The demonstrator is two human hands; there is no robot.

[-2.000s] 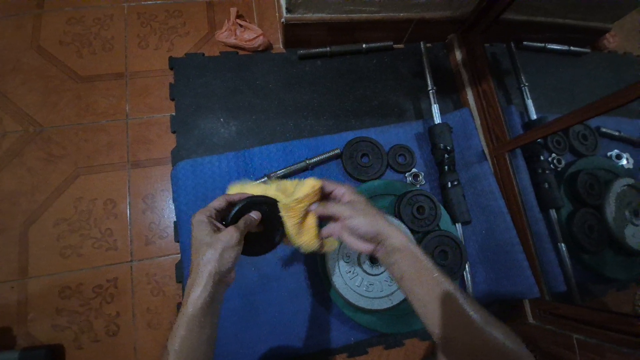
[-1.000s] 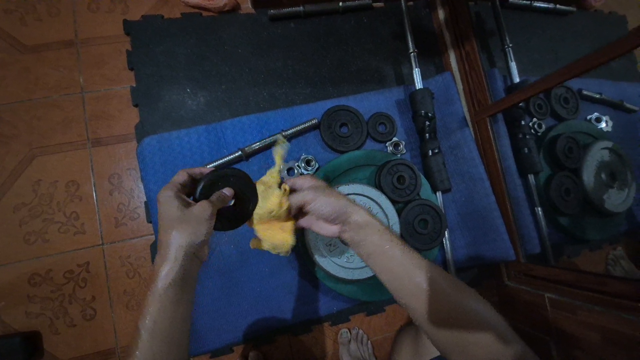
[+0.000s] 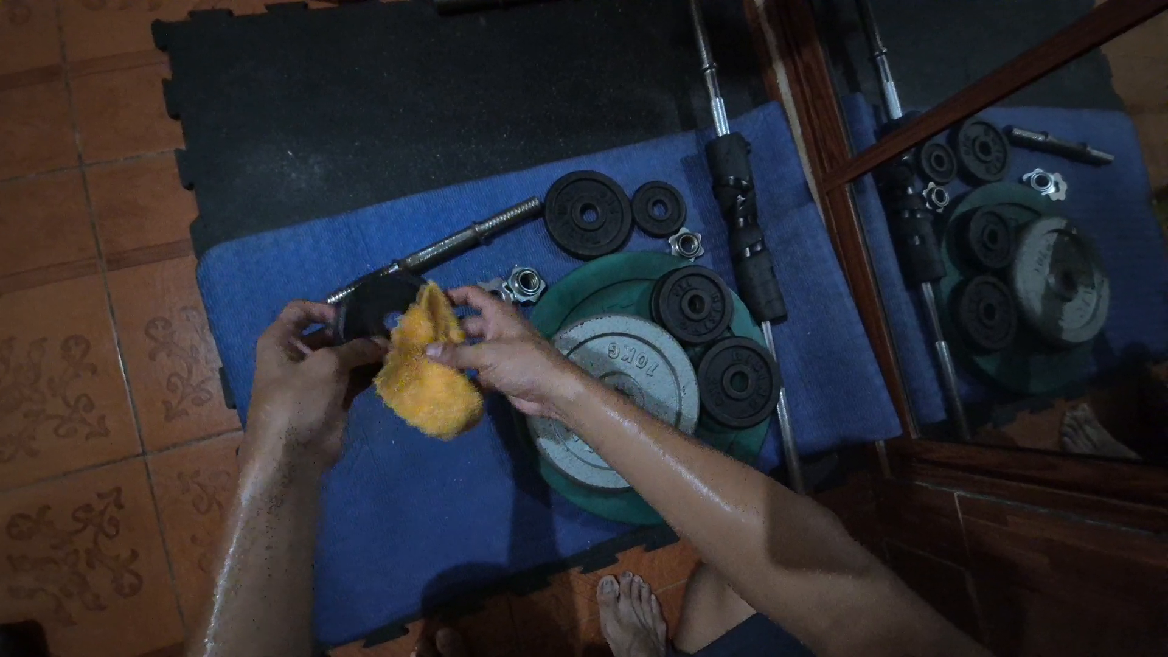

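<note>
My left hand (image 3: 315, 370) grips a small black weight plate (image 3: 370, 308) by its left and lower edge, above a blue mat (image 3: 401, 538). A yellow fluffy cloth (image 3: 429, 374) is pinched in my right hand (image 3: 502, 351) and lies against the plate's right side, partly covering it. Just behind the held plate is a threaded dumbbell bar (image 3: 456, 242). Chrome star collars (image 3: 525, 284) rest right of that bar, one partly hidden by my right hand.
Under my right forearm, a grey 10 kg plate (image 3: 657, 360) and two black plates (image 3: 693, 304) lie on a green plate (image 3: 584, 287). Two more black plates (image 3: 589, 214) lie beyond. A padded barbell (image 3: 744, 228) runs beside a wood-framed mirror (image 3: 1031, 274). Black rubber matting (image 3: 438, 100) lies beyond the blue mat.
The held plate has tilted from facing the camera to a flatter angle, and the cloth now overlaps its right side. The view has shifted closer.
</note>
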